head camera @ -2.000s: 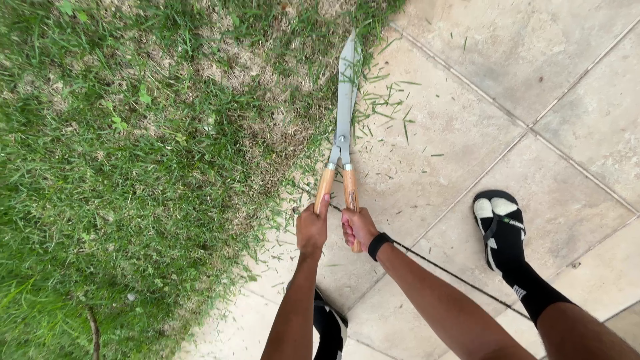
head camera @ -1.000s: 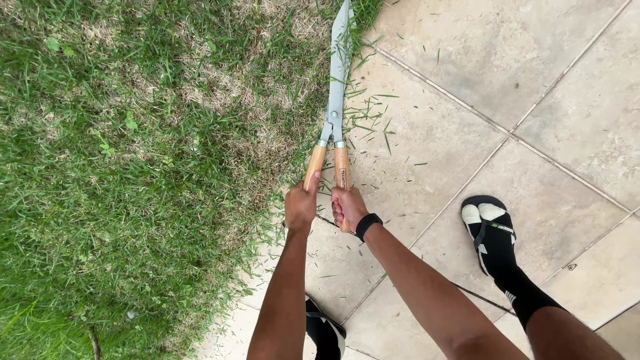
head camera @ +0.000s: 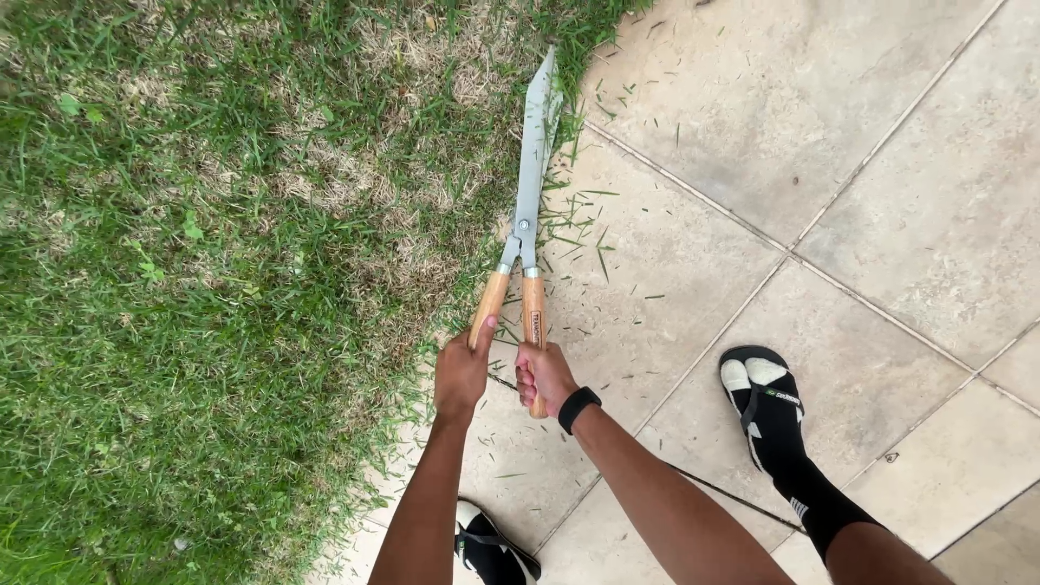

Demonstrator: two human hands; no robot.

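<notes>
Both my hands hold a pair of hedge shears (head camera: 532, 162) with steel blades and wooden handles. My left hand (head camera: 461, 375) is closed around the left handle, its thumb along the wood. The right handle is gripped by my right hand (head camera: 543, 378), which has a black band on the wrist. The blades are nearly closed together and point away from me, lying along the edge of the lawn (head camera: 244, 268) where the grass meets the tiles. Cut grass blades (head camera: 601, 252) lie on and beside the metal.
Beige floor tiles (head camera: 731, 162) spread to the right of the lawn. My feet, in black and white socks and flip-flops, stand on them: one foot (head camera: 764, 398) at the right, the other (head camera: 487, 548) at the bottom. A thin dark line (head camera: 731, 496) runs behind my right forearm.
The lawn edge and tiles have shifted somewhat in view. Both hands keep their hold on the shears, whose handles stay close together.
</notes>
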